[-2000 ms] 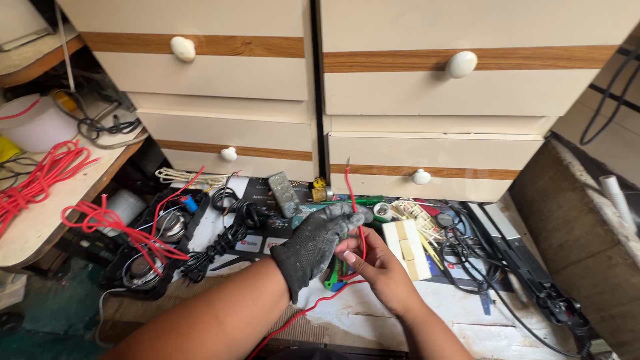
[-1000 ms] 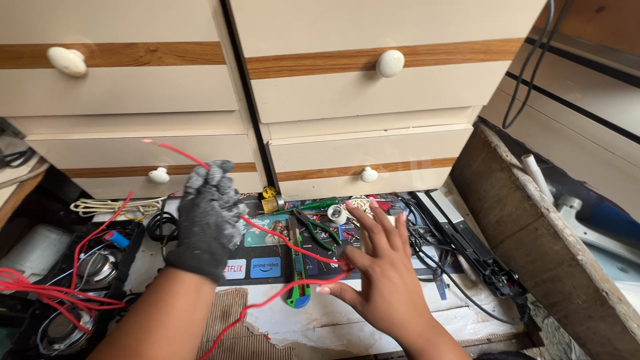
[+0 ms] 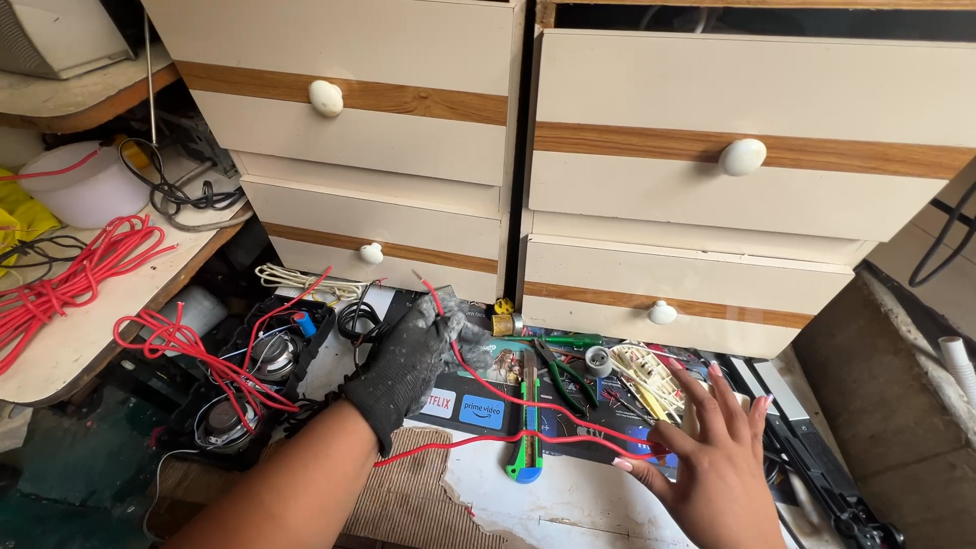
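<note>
My left hand (image 3: pixel 415 351), in a dark, dirt-smeared glove, grips a red insulated wire (image 3: pixel 488 387) near its bared end, which points up past the fingers. The wire runs right, bends near my bare right hand (image 3: pixel 709 442) and comes back left as a second strand. My right hand is spread, its fingers apart, beside that bend; whether a fingertip touches the wire cannot be told. Under the strands lies a green box cutter (image 3: pixel 530 415). Pliers with green-and-black handles (image 3: pixel 566 377) and a green screwdriver (image 3: pixel 568 340) lie behind it.
Beige drawers with white knobs (image 3: pixel 743 157) stand at the back. Bundled red wire (image 3: pixel 198 343) lies over a speaker box (image 3: pixel 290 362) on the left; more red wire (image 3: pixel 76 282) is on a side table. A concrete block (image 3: pixel 877 381) and black cables (image 3: pixel 770 450) are at the right.
The hands were close together on the wire two seconds ago; they are now apart with the wire stretched between them. The right fingers have opened. The view has shifted.
</note>
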